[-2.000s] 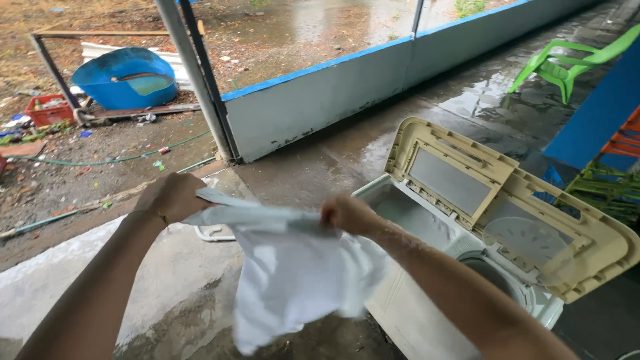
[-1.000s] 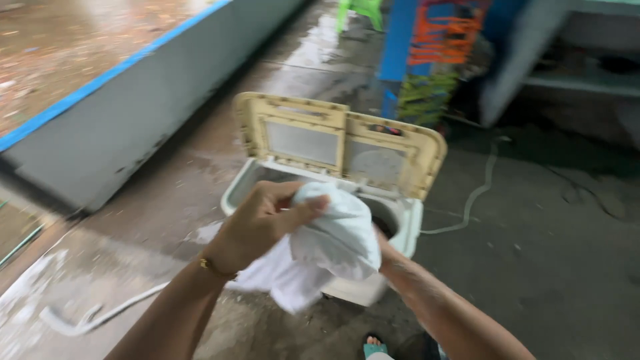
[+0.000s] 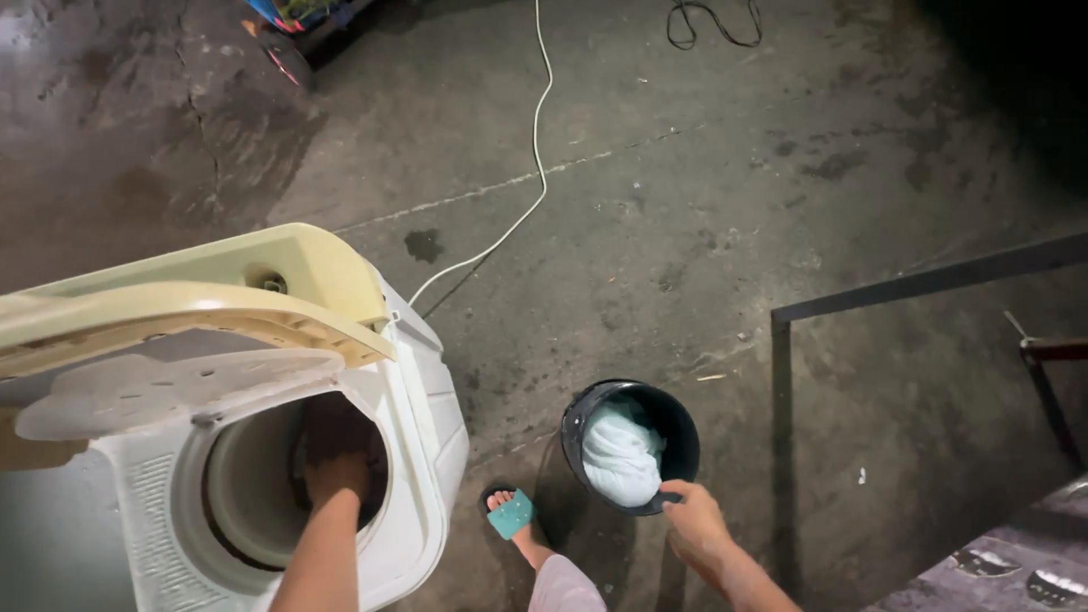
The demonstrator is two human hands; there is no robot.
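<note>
My left hand (image 3: 337, 478) reaches down into the round spin tub (image 3: 255, 501) of a white twin-tub washing machine (image 3: 416, 476); its fingers are in shadow near dark red cloth (image 3: 336, 425), and its hold cannot be made out. The machine's cream lid (image 3: 195, 297) stands raised, and a translucent inner lid (image 3: 183, 382) is tilted up behind the tub. To the right, my right hand (image 3: 697, 514) grips the rim of a black bucket (image 3: 680, 425) on the floor. Bunched pale, whitish cloth (image 3: 620, 455) lies inside the bucket.
A white cord (image 3: 542, 161) runs over the concrete floor from the machine. My sandalled foot (image 3: 510, 512) is between machine and bucket. A dark metal frame (image 3: 901, 276) stands at the right. Black cable (image 3: 714, 25) and a wheeled item (image 3: 285, 59) lie farther back.
Both hands held whitish cloth in front of me before. Now my left hand is inside the spin tub and my right is at the bucket's rim. The view has swung down and right.
</note>
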